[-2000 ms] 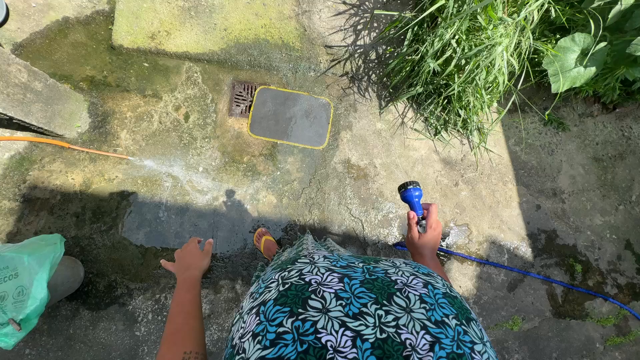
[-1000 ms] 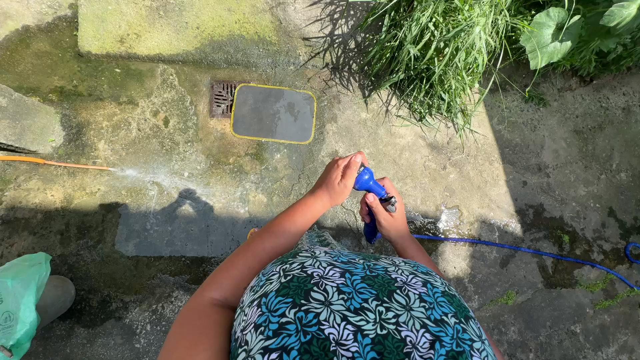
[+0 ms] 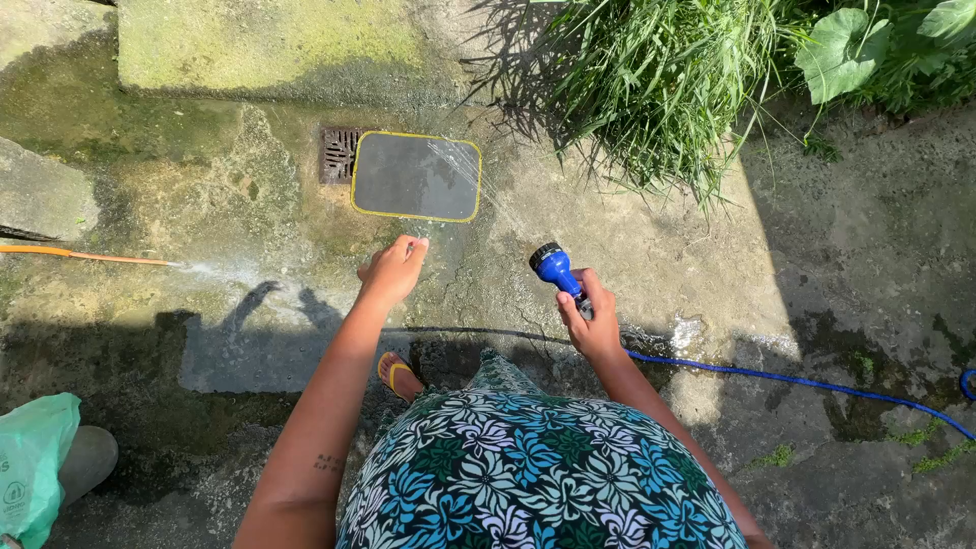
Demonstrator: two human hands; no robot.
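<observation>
My right hand (image 3: 593, 314) grips a blue hose spray nozzle (image 3: 554, 267) with a black head, pointed up and to the left. Thin jets of water leave it toward a dark grey mat with a yellow border (image 3: 416, 177). My left hand (image 3: 394, 268) is held out just below the mat, fingers bent together; nothing shows in it. A blue hose (image 3: 762, 372) runs off to the right from near my right hand. At the left, an orange hose (image 3: 114, 258) lies on the ground with water running from its end.
A rusty drain grate (image 3: 337, 155) adjoins the mat. Tall grass (image 3: 671, 84) grows at the upper right. A raised mossy concrete slab (image 3: 267, 42) is at the top, a concrete block (image 3: 42, 191) at the left. A green plastic bag (image 3: 38, 465) is at lower left.
My left hand has come off the nozzle and moved left, toward the mat. The nozzle, in my right hand, now sprays water over the mat; no spray from it shows in the earlier frames.
</observation>
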